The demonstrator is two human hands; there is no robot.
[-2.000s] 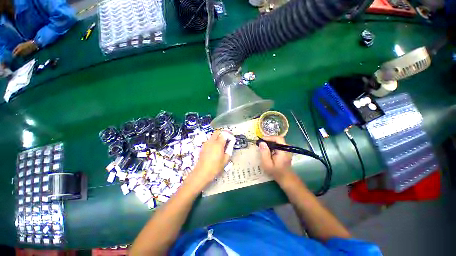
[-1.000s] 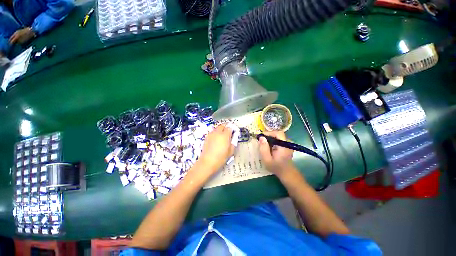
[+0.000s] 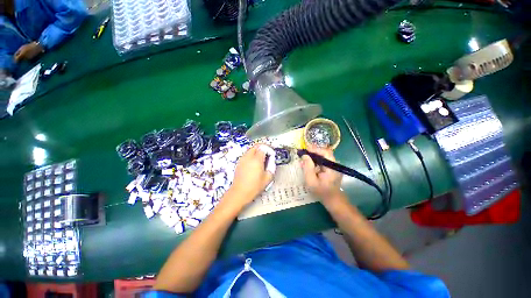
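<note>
My left hand (image 3: 254, 170) is closed around a white part (image 3: 267, 153), with a small dark housing (image 3: 282, 155) at its fingertips. My right hand (image 3: 323, 175) grips the black soldering iron (image 3: 317, 157), pointing left at the housing. Its tip is too small to make out. Both hands are over the cream printed sheet (image 3: 285, 192). A heap of white battery-like parts (image 3: 192, 189) lies left of my left hand, with dark housings (image 3: 169, 145) heaped behind it. The yellow tub of silvery wire (image 3: 321, 135) stands just behind my right hand.
A clear funnel (image 3: 279, 107) on a ribbed hose (image 3: 308, 32) hangs behind my hands. Tweezers (image 3: 358, 142), a blue soldering station (image 3: 396, 113) and a ribbed sheet (image 3: 480, 154) lie right. A blister tray (image 3: 51, 215) and dark roll block (image 3: 84, 208) lie left. A person's blue sleeve (image 3: 61, 23) shows upper left.
Small parts on the green belt behind the funnel have shifted left and now show beside the hose. Both hands keep about the same place and hold.
</note>
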